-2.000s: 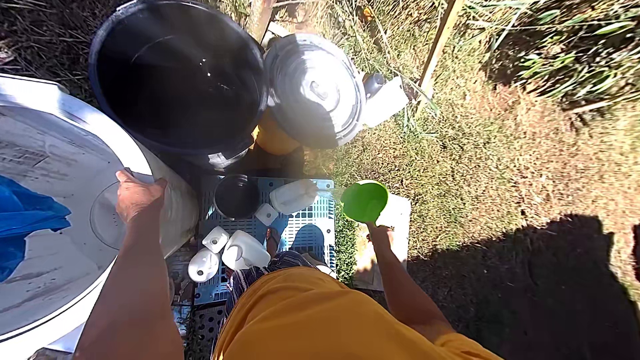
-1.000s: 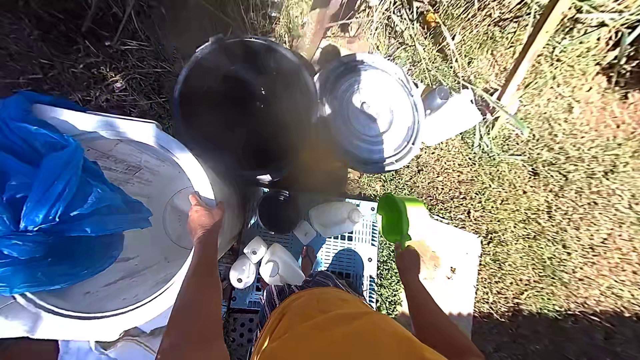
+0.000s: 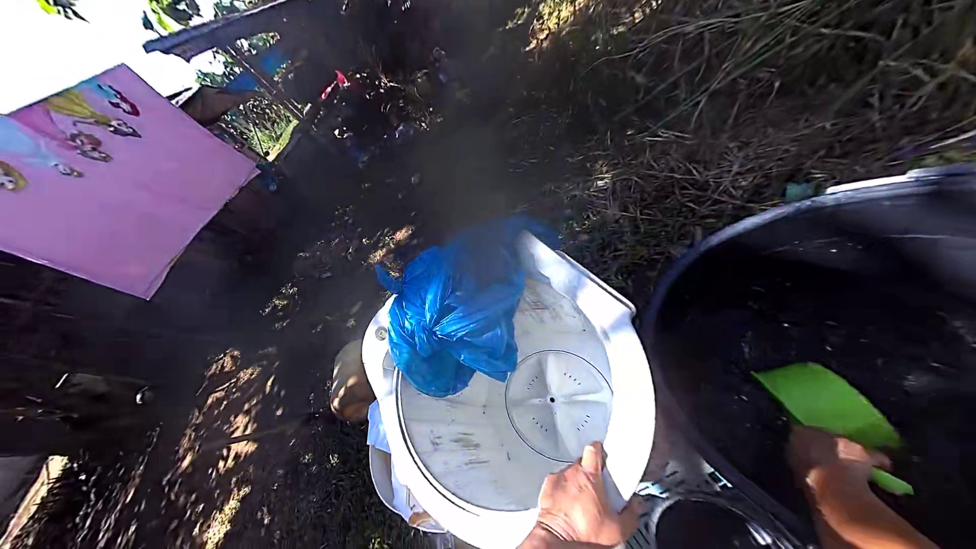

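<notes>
My left hand (image 3: 579, 499) grips the near rim of a white washing machine tub (image 3: 476, 465), whose round pulsator (image 3: 559, 404) shows inside. A knotted blue plastic bag (image 3: 457, 320) hangs over the tub's far left edge. To the right, my right hand (image 3: 835, 461) holds a green plastic scoop (image 3: 831, 400) by its handle, inside the mouth of a large black barrel (image 3: 709, 252). The barrel's inside is dark, and whether the scoop touches water cannot be told.
A smaller black bucket (image 3: 705, 526) stands at the bottom, between tub and barrel. A pink printed cloth (image 3: 145, 183) hangs at the upper left. Dry grass (image 3: 686, 114) lies behind the barrel. A tan rounded object (image 3: 351, 381) sits left of the tub.
My right hand has moved with the green scoop from beside the crate to inside the black barrel. My left hand is still on the tub rim. The view has swung left.
</notes>
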